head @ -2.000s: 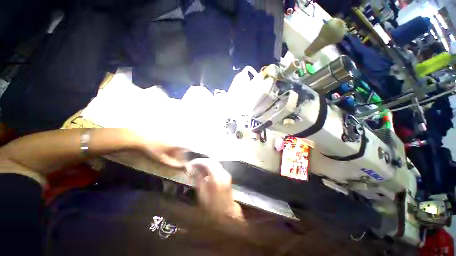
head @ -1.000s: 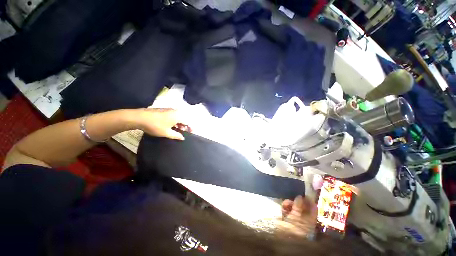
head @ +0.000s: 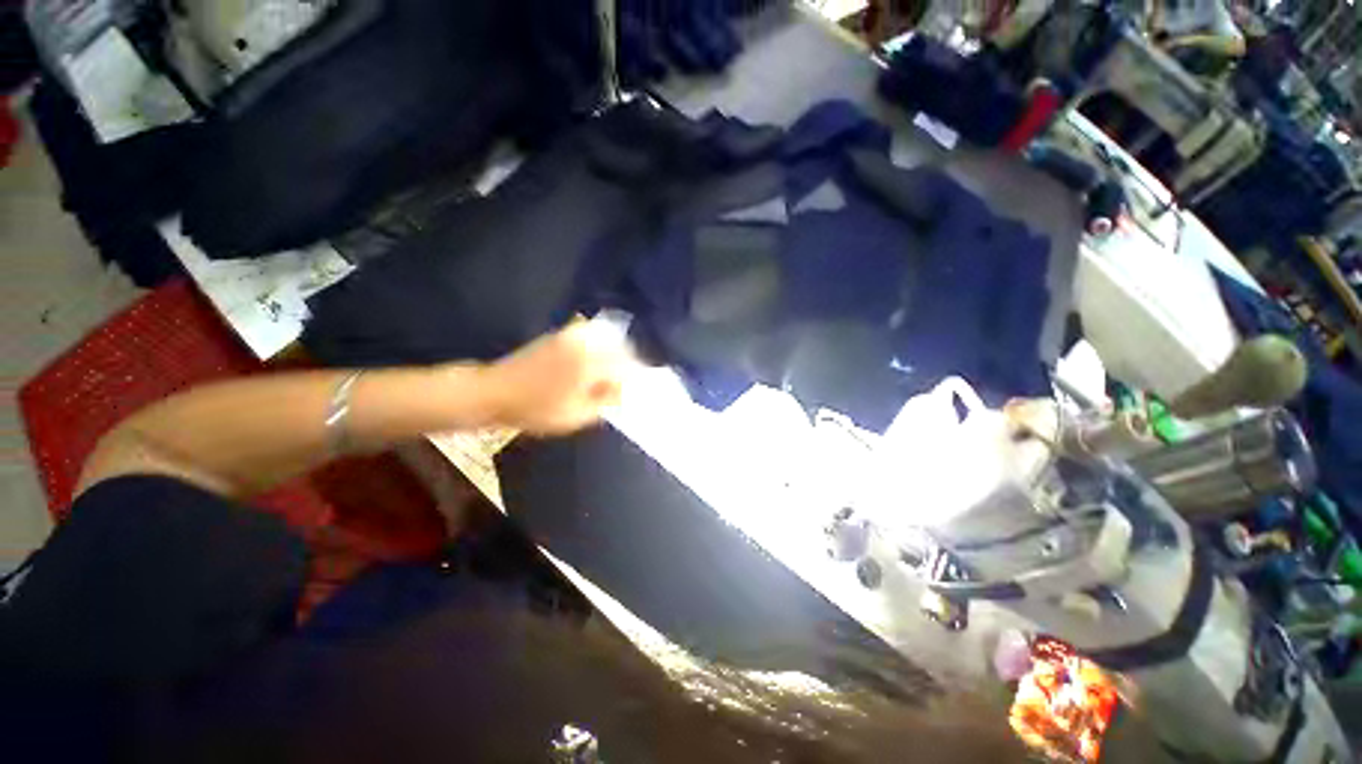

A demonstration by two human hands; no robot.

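Observation:
A long black cut panel (head: 672, 552) lies along the front edge of the bright machine table, from below my left hand down to the lower right. My left hand (head: 571, 379) is just above the panel's upper left end. Its fingers look curled, but blur and glare hide whether it holds anything. My right hand is not in view. The cream-white sewing machine (head: 1158, 575) stands at the right. White glare lies beside its needle area (head: 941, 575) and hides detail there.
A heap of navy and black cut parts (head: 851, 254) lies beyond the work area. A red mesh crate (head: 127, 373) is at the left. A bright red-orange phone screen (head: 1064, 702) is against the machine, near a silver cylinder (head: 1232, 463) and tan knob (head: 1252, 373).
The view has shifted, showing more of the crate and heap. The black panel, absent two seconds ago, stays on the table edge. My left hand's fingers have curled; my right hand has left view.

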